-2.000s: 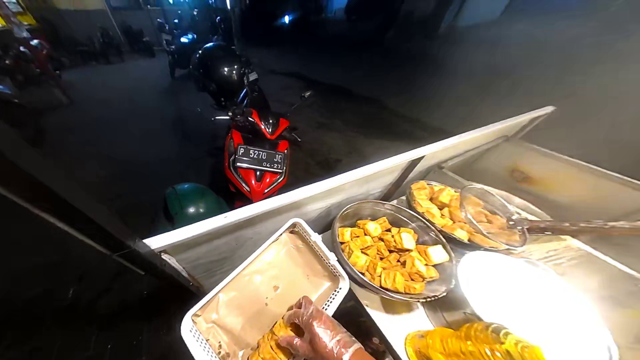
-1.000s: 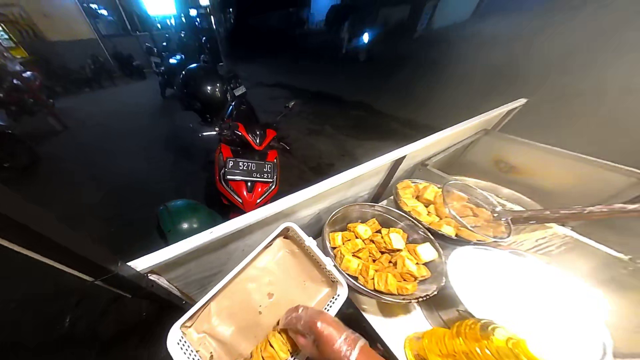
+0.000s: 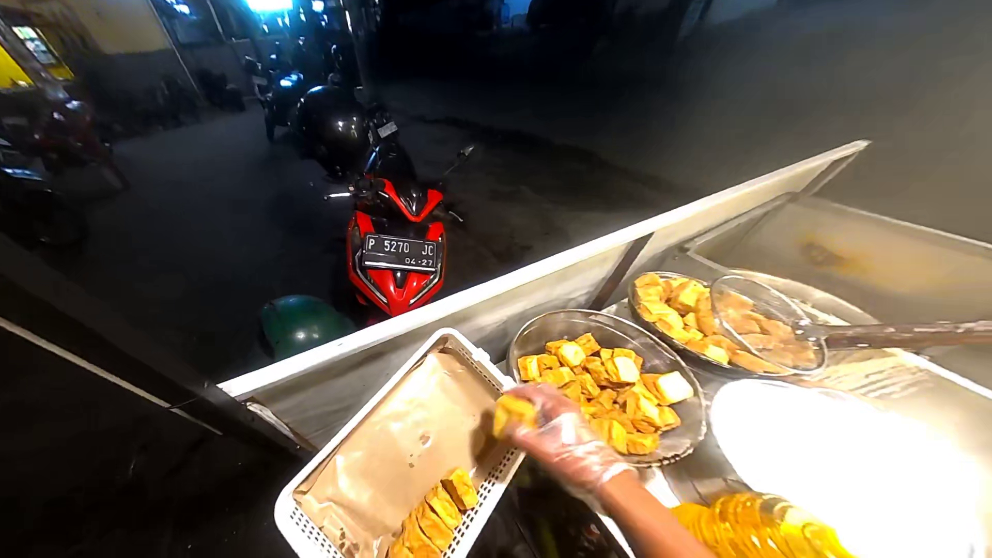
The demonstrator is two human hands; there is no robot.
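My right hand [image 3: 562, 438], in a clear plastic glove, grips a piece of fried tofu [image 3: 514, 415] over the right edge of a white plastic basket [image 3: 291, 496]. Brown paper [image 3: 403, 434] lines the basket, and a row of fried tofu pieces [image 3: 438, 515] lies along its lower right side. Just beyond my hand stands a round glass bowl [image 3: 535, 329] holding many golden tofu cubes [image 3: 601, 372]. My left hand is not in view.
A wire skimmer [image 3: 763, 322] with a long handle rests over a second bowl of tofu [image 3: 682, 310]. Bright glare covers a round area at right, beside a stack of yellow pieces [image 3: 756, 531]. The cart's metal rim [image 3: 558, 260] runs behind; a red motor scooter [image 3: 397, 263] stands beyond.
My right hand has moved up and right from the row in the basket toward the glass bowl. A tofu piece now shows in its fingers, and more of the row is visible.
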